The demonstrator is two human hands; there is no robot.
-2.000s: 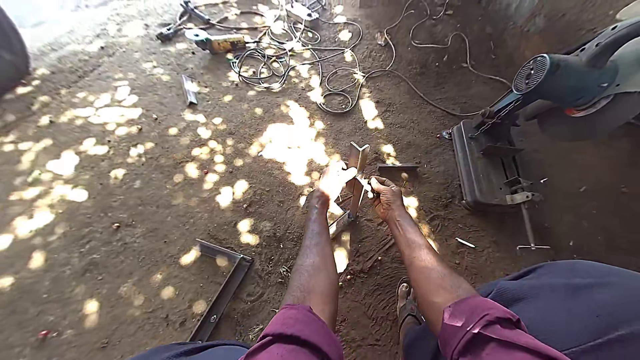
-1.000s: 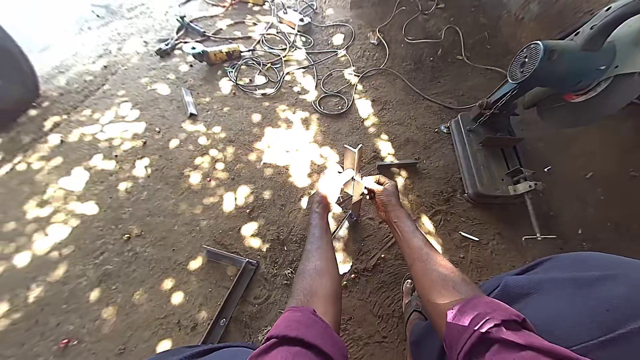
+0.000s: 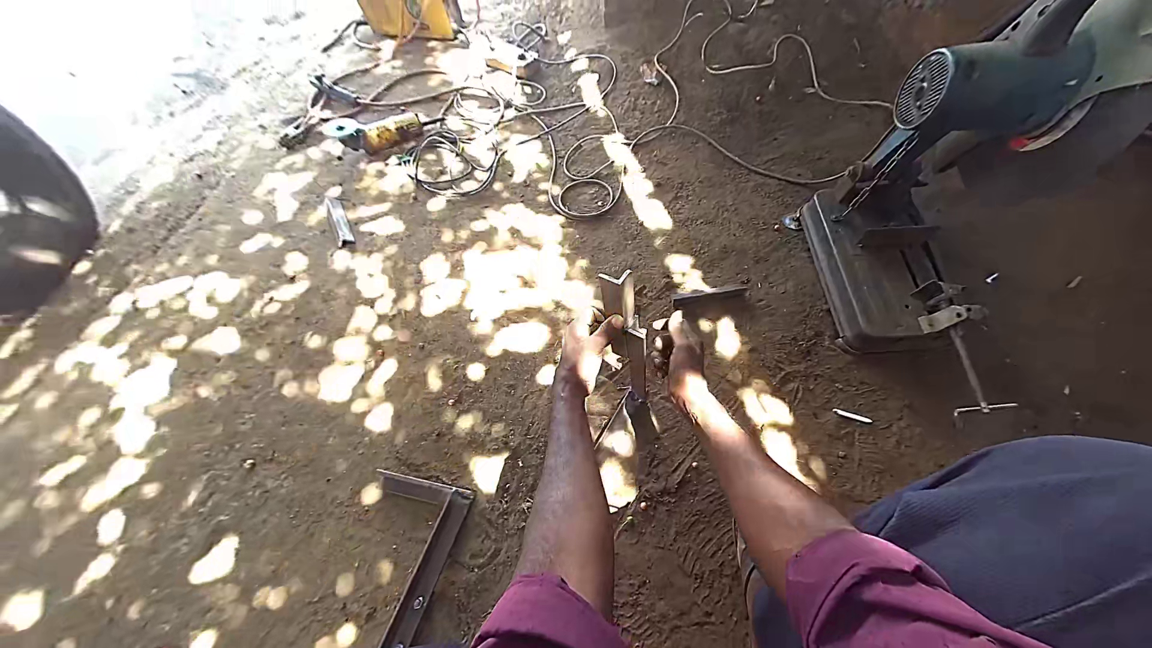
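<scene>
My left hand point(image 3: 587, 346) grips a short length of steel angle iron point(image 3: 618, 295), its V-shaped end pointing up. Just below and to the right, a second angle-iron piece point(image 3: 636, 364) stands near it; whether the two touch is hard to tell. Beside these pieces on the right is my right hand point(image 3: 679, 355), fingers curled, and whether it holds something small cannot be seen. A flat-lying steel piece point(image 3: 711, 295) rests on the dirt beyond my right hand. At lower left lies an L-shaped angle-iron frame point(image 3: 432, 549) with a hole in one leg.
A chop saw point(image 3: 868, 270) stands at right on the dirt floor. An angle grinder point(image 3: 382, 133), tangled cables point(image 3: 459, 162) and a yellow machine point(image 3: 409, 16) lie farther off. A small steel offcut point(image 3: 339, 221) is at left, a white stick point(image 3: 852, 416) at right.
My right hand has come away from the angle iron towards the right, leaving a gap between my hands. The view has shifted, and the yellow machine now shows at the top.
</scene>
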